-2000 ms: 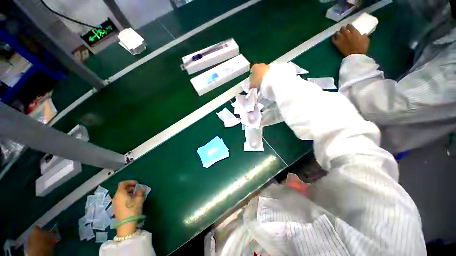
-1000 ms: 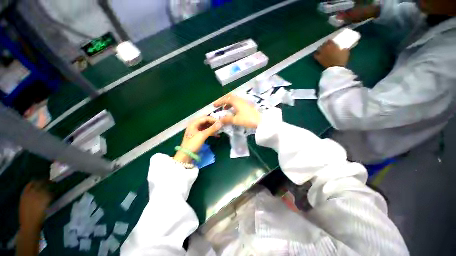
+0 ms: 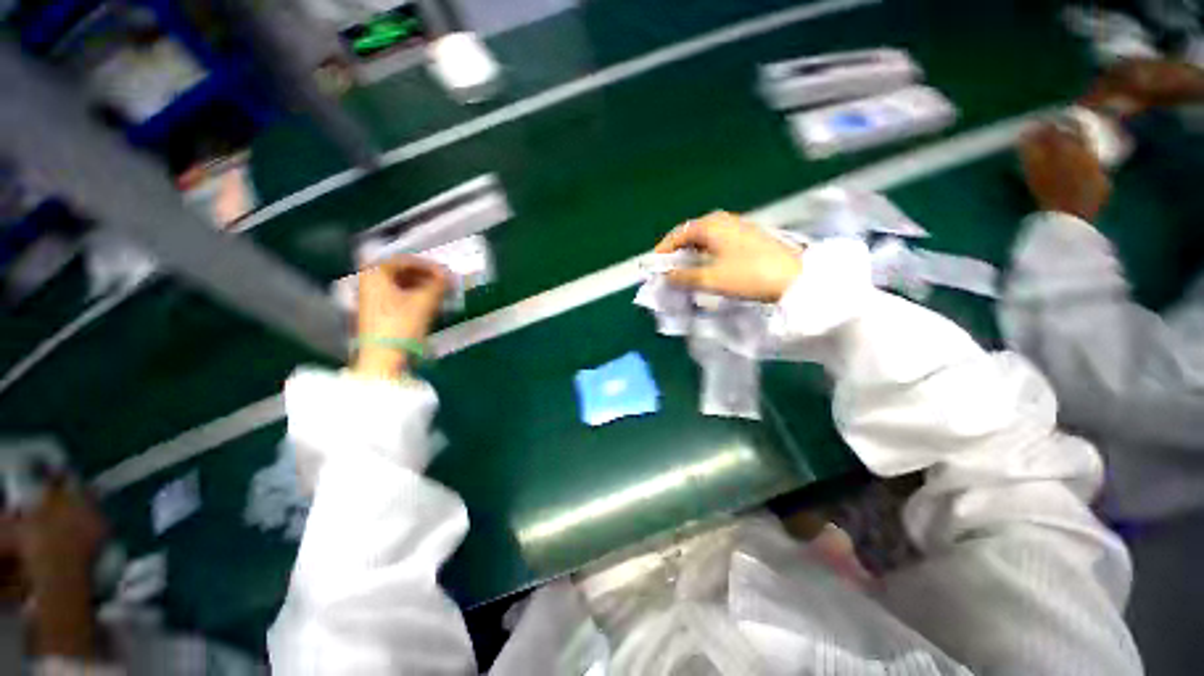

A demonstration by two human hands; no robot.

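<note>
My left hand [image 3: 398, 306], with a green bangle, is over a white box [image 3: 465, 264] on the conveyor; blur hides whether it holds something. A matching box with a dark slim item [image 3: 442, 215] lies just behind. My right hand [image 3: 734, 258] grips a whitish folded leaflet at the left end of the loose leaflet pile [image 3: 898, 259]. One leaflet [image 3: 729, 376] lies below this hand. Blue cards [image 3: 617, 388] lie stacked on the green bench between my arms. The small pale packets [image 3: 277, 491] are partly hidden by my left sleeve.
A pale metal rail [image 3: 555, 301] divides bench and conveyor. Two white boxes [image 3: 873, 119] lie on the conveyor at upper right. A grey post [image 3: 172, 198] slants at left. A neighbour's hands [image 3: 1067, 165] are at right; another person's blurred hand [image 3: 60, 548] is at lower left.
My hands came together over the bench, then parted. My left hand has moved left to the box on the conveyor. My right hand has moved right. The view has shifted, uncovering the blue cards.
</note>
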